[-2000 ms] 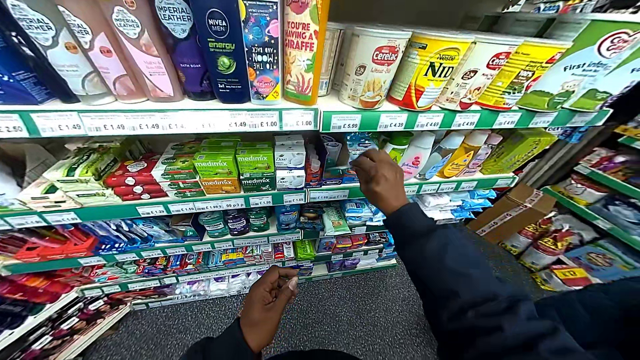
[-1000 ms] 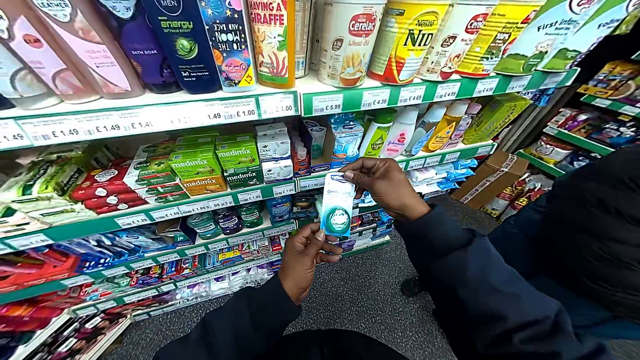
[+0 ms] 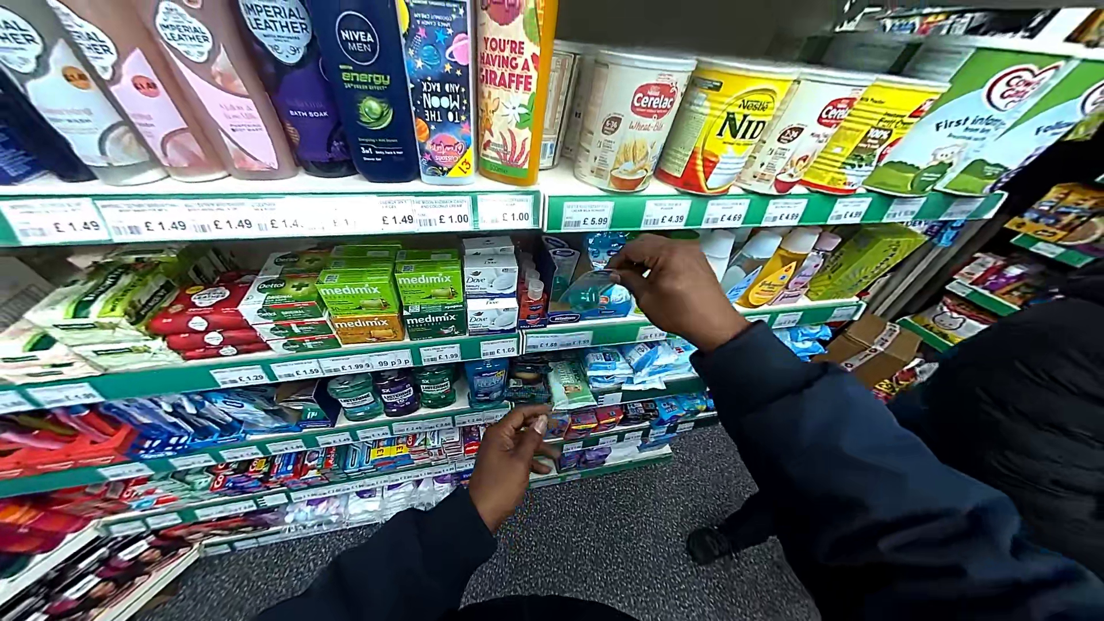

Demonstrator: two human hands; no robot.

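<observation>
My right hand (image 3: 677, 289) reaches to the middle shelf, its thumb and fingers pinching the edge of a small, partly see-through packet with teal print (image 3: 591, 293). The packet is at the shelf front, over blue packs that are partly hidden behind it. To its left are a red pump bottle (image 3: 534, 302) and white Dove soap boxes (image 3: 491, 274); baby toiletry bottles (image 3: 780, 269) stand to the right of the hand. Lower down, my left hand (image 3: 509, 457) hangs in front of the lower shelves, loosely curled with fingers apart and nothing visible in it.
Above runs a shelf edge with price labels (image 3: 768, 211), carrying food tins (image 3: 634, 121) and shower bottles (image 3: 371, 95). Green Medimix soap boxes (image 3: 358, 289) lie on the left. A cardboard box (image 3: 871, 345) stands at the right, and a person in a dark padded jacket (image 3: 1026, 414) is close by.
One second ago both hands were together at the teal-and-white packet, lower in front of the shelves. My right hand has since moved up to the middle shelf with it; my left hand has let go.
</observation>
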